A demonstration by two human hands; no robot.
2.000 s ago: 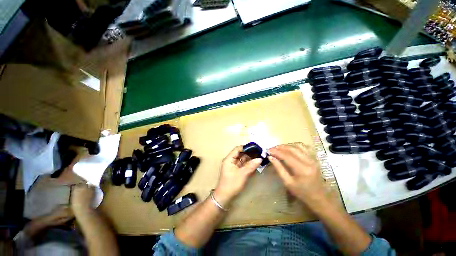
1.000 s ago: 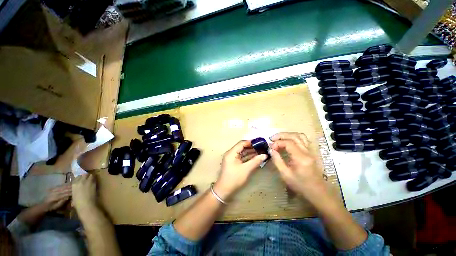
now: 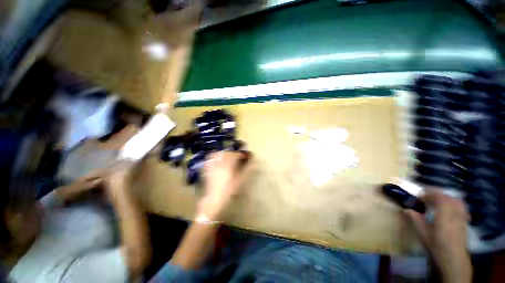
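Note:
The picture is blurred by motion. My right hand [image 3: 446,218] holds a black unit [image 3: 403,198] at the right edge of the cardboard mat [image 3: 277,193], below the stacked rows of black units [image 3: 451,132]. My left hand [image 3: 220,176] is over the loose pile of black units [image 3: 213,132] at the left. Its fingers reach onto the pile, with a dark unit at the fingertips; whether they grip it is too blurred to tell. Small white labels show on some pile units.
A green conveyor belt [image 3: 332,50] with a pale metal edge runs behind the mat. A person at the left holds a white strip [image 3: 148,137]. A large open carton [image 3: 99,55] stands at the far left, with crumpled whitish wrapping [image 3: 86,119] below it.
My hands have parted from the middle of the mat. My right hand has moved right with a black unit; my left hand has moved left to the pile. The view has shifted and blurred.

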